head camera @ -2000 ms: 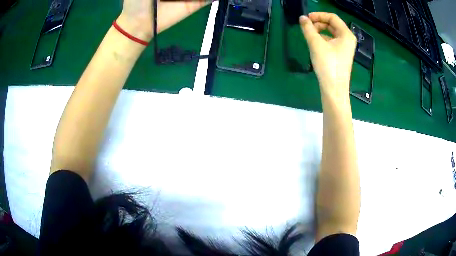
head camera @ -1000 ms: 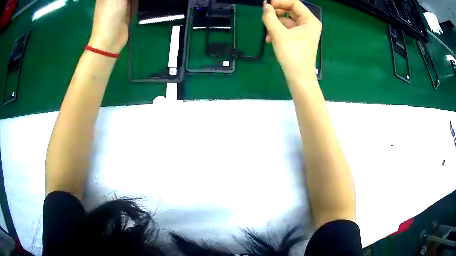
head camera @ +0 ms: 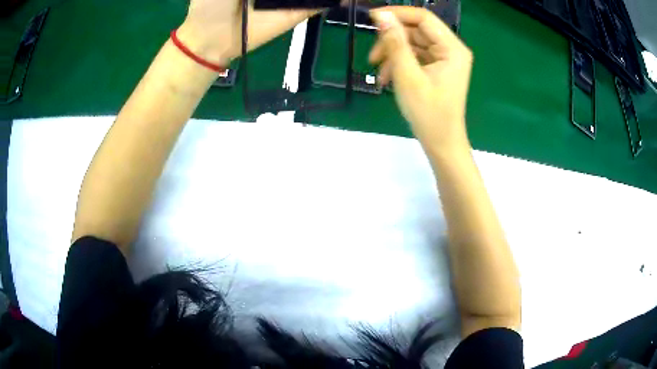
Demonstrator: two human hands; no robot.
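Observation:
My left hand (head camera: 223,29) is at the top edge, partly cut off, and holds a black phone middle frame (head camera: 351,65). Its see-through opening hangs over a white strip (head camera: 294,61), and its top is out of view. My right hand (head camera: 432,68) is just right of the held frame, fingers curled and apart, with nothing visible in it. Another middle frame (head camera: 342,86) with a small white label lies on the green surface behind the held one. The corner of another frame (head camera: 226,78) shows beside my left wrist.
A middle frame (head camera: 24,61) lies at the far left. Two more (head camera: 574,97) lie at the right, below a large black compartment tray (head camera: 583,32) at the top right. The green bench (head camera: 504,101) meets a white mat (head camera: 310,216) nearest me.
Since one second ago, the held frame and my left hand have moved right in view. The dark frame that hung from my right hand is no longer there. The view has shifted slightly.

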